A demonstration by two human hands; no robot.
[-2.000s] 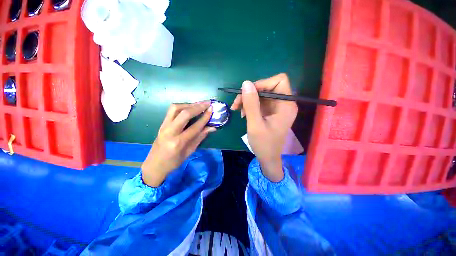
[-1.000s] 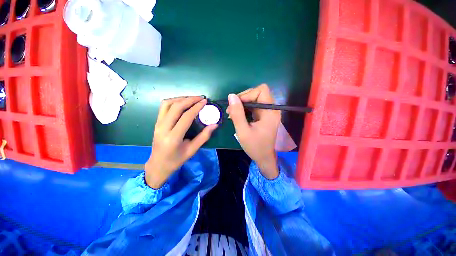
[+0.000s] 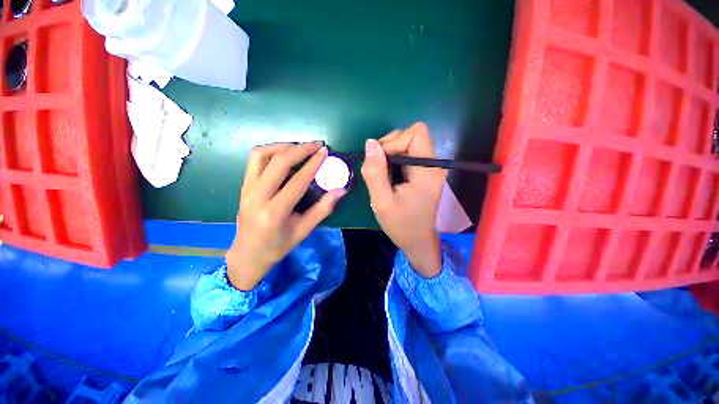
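A small round watch head, bright white on top with a dark rim, is between the thumb and fingers of my left hand just above the green bench. My right hand holds a thin black brush or tweezers like a pen. The tool points left toward the watch head; its tip is at the dark rim, and whether it touches cannot be told.
A red foam tray at the left holds a few dark round pieces; another red foam tray stands at the right. A translucent container and crumpled white wipes lie at upper left. A paper piece lies beside my right wrist.
The watch head now shows a white face instead of a bluish, shiny one. My right hand and the tool have come lower and further left, close to it. The view has shifted slightly.
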